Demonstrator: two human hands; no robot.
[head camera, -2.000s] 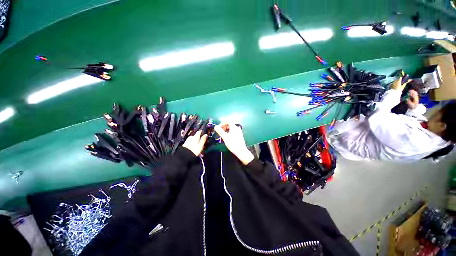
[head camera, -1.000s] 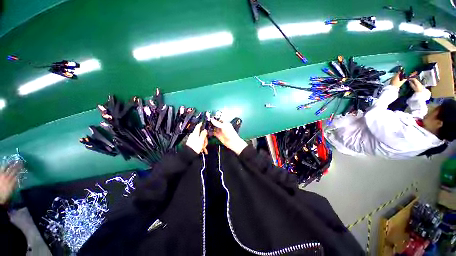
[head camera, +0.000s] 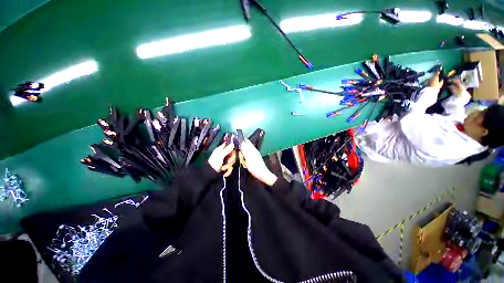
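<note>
My left hand (head camera: 222, 157) and my right hand (head camera: 253, 161) are close together in front of my chest at the bench edge. Both have their fingers closed on small black end pieces (head camera: 238, 137); the exact grip is hidden by the fingers. Another black end piece (head camera: 256, 136) shows just beyond my right hand. A fan-shaped pile of black leads (head camera: 160, 143) with copper-orange tips lies on the bench left of my hands. A black tray (head camera: 41, 221) at the lower left holds a heap of silvery-white parts (head camera: 83, 241).
Leads lie on the green belt (head camera: 182, 66). A second pile of leads (head camera: 387, 88) with red and blue tips is at the right, by a person in white (head camera: 431, 132). A red crate (head camera: 304, 172) of leads stands below the bench. Small white parts (head camera: 13, 188) lie far left.
The leads on the belt have moved left. The other person's hand at the far left has left the picture. My hands stay together, with the fingers slightly shifted on the black pieces.
</note>
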